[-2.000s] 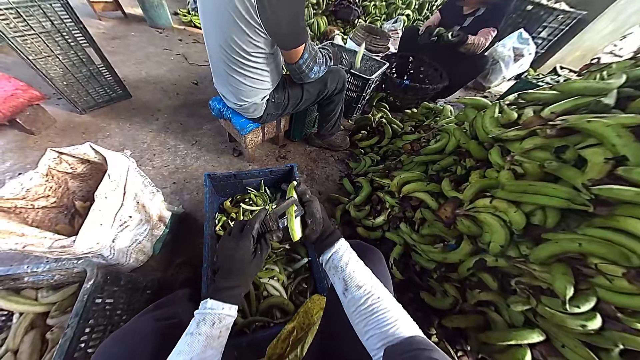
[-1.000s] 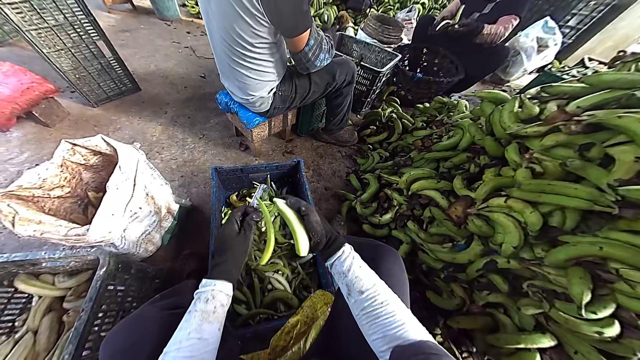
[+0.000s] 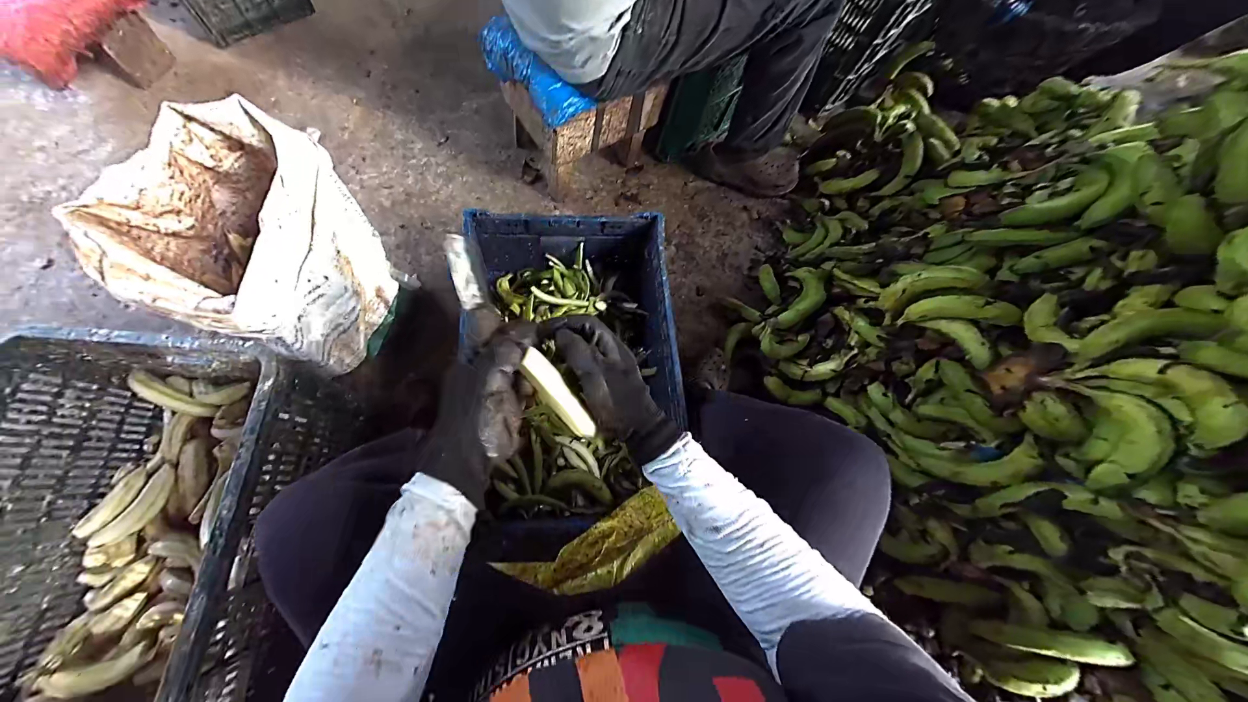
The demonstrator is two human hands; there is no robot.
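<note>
My left hand [image 3: 480, 405], in a dark glove, is closed around a knife [image 3: 466, 273] whose broad blade points up and away. My right hand [image 3: 606, 375], gloved too, holds a peeled plantain [image 3: 558, 392] that slants between both hands, its upper end near the left fingers. Below them stands a blue plastic crate [image 3: 671, 341] between my knees, with green peel strips [image 3: 556, 292] inside. A yellowish-brown leaf or sheet [image 3: 614, 546] lies over the crate's near edge.
Green plantains [image 3: 1063, 390] are heaped at the right. A black crate [image 3: 229, 497] with peeled plantains [image 3: 141, 502] stands at the left, behind it a white sack [image 3: 312, 244]. Ahead, a person sits on a wooden stool [image 3: 585, 127] with blue plastic.
The plantain showed green skin on it earlier and now looks pale and peeled. The hands have drawn closer together around it. The view has tilted down.
</note>
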